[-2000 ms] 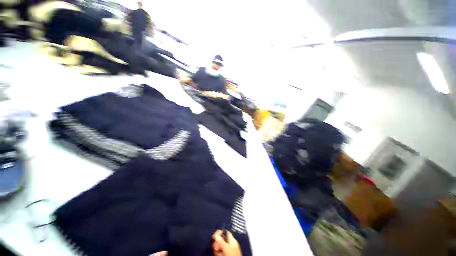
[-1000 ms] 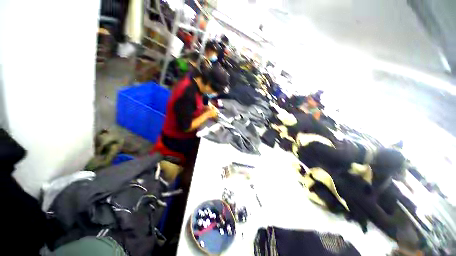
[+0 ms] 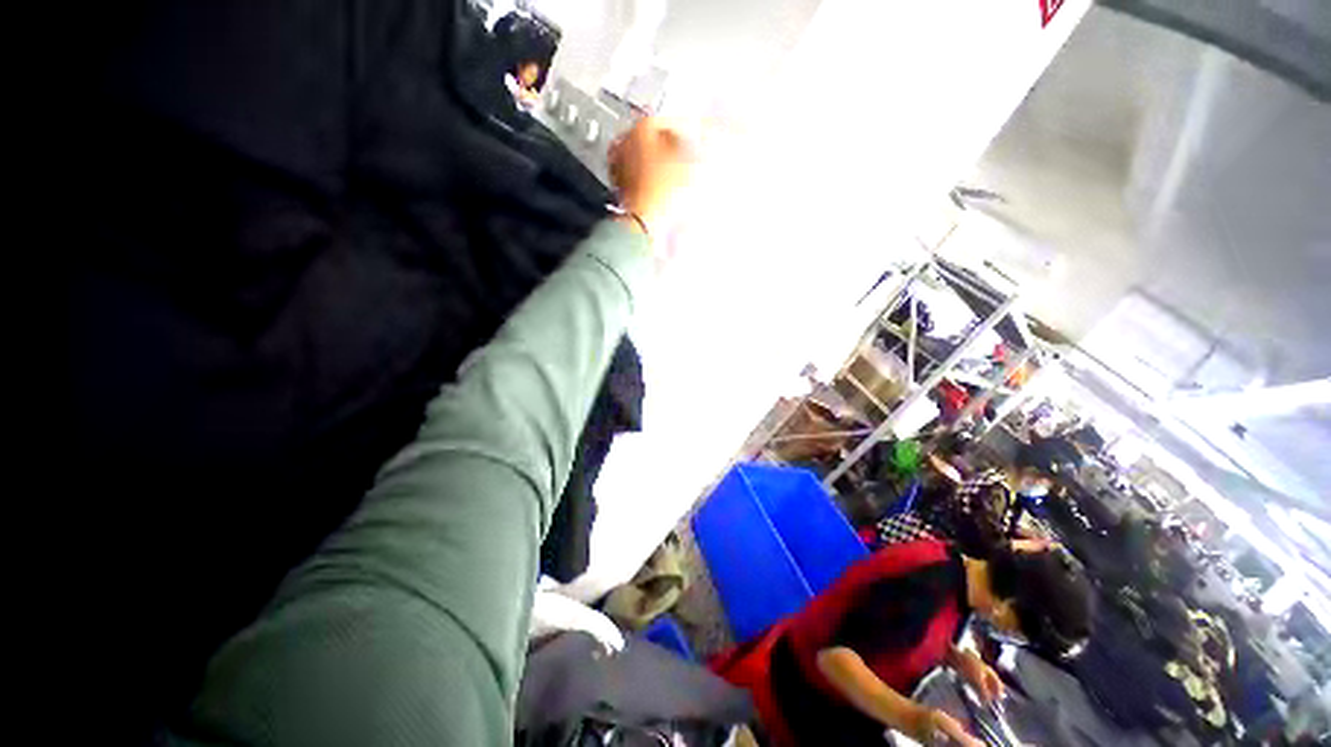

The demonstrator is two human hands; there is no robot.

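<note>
A large black garment (image 3: 263, 219) fills the left side of the view, its folds dark and its kind unclear. My left hand (image 3: 650, 164), at the end of a green sleeve, is stretched up past the garment's right edge, against the bright white wall. The hand is blurred; its fingers look bent, and whether they hold anything cannot be told. A grey strip with pale marks (image 3: 581, 120) lies just left of the hand; contact is unclear. My right hand is out of the picture.
A blue crate (image 3: 774, 543) stands on the floor right of centre. A person in red and black (image 3: 890, 606) bends over cloth at the lower right. A metal rack (image 3: 934, 350) stands behind, with more people and heaped garments beyond. Grey clothing (image 3: 628, 686) lies at the bottom.
The view has swung further left, away from the table, the button tray and the navy vest. My green-sleeved left arm and the large black garment have come into view.
</note>
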